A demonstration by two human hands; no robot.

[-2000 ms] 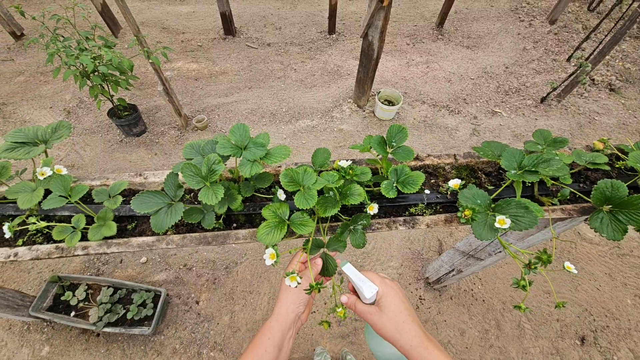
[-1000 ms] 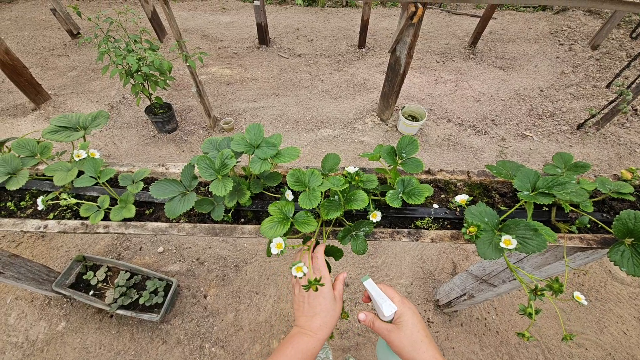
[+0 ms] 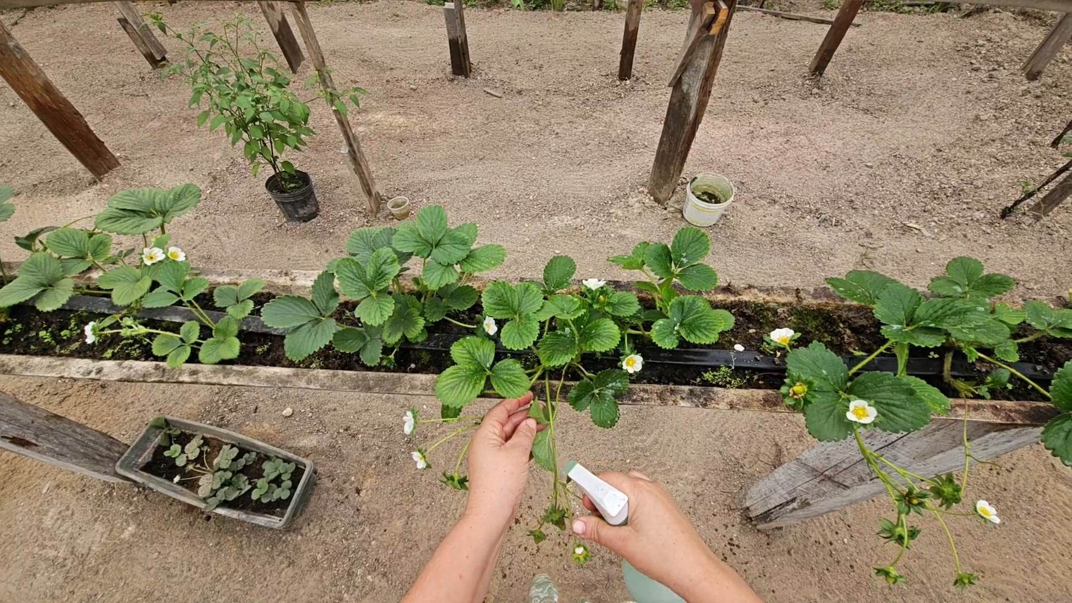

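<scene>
My left hand [image 3: 502, 452] pinches a strawberry leaf [image 3: 543, 444] and stems at the front edge of the raised planter, below the middle strawberry plant [image 3: 557, 327]. Around the neck of a spray bottle with a white trigger head [image 3: 605, 496] my right hand [image 3: 649, 528] is closed; its nozzle points toward the hanging stems. The pale green bottle body [image 3: 649, 584] shows only partly below that hand. Green fruit clusters [image 3: 554, 515] hang between my hands. White strawberry flowers [image 3: 632, 363] stand out among the leaves.
A wood-edged planter [image 3: 377, 381] with a black drip pipe [image 3: 745, 360] crosses the view. Below left is a grey trough [image 3: 301, 494]; slanted wooden supports [image 3: 871, 469] stand under the planter. Behind are wooden posts [image 3: 687, 109], a black pot [image 3: 293, 201] and a white bucket [image 3: 708, 201].
My left hand has shifted from beneath the flowers to the leaf and stems, and the flower stems now hang to its left. My right hand still holds the spray bottle.
</scene>
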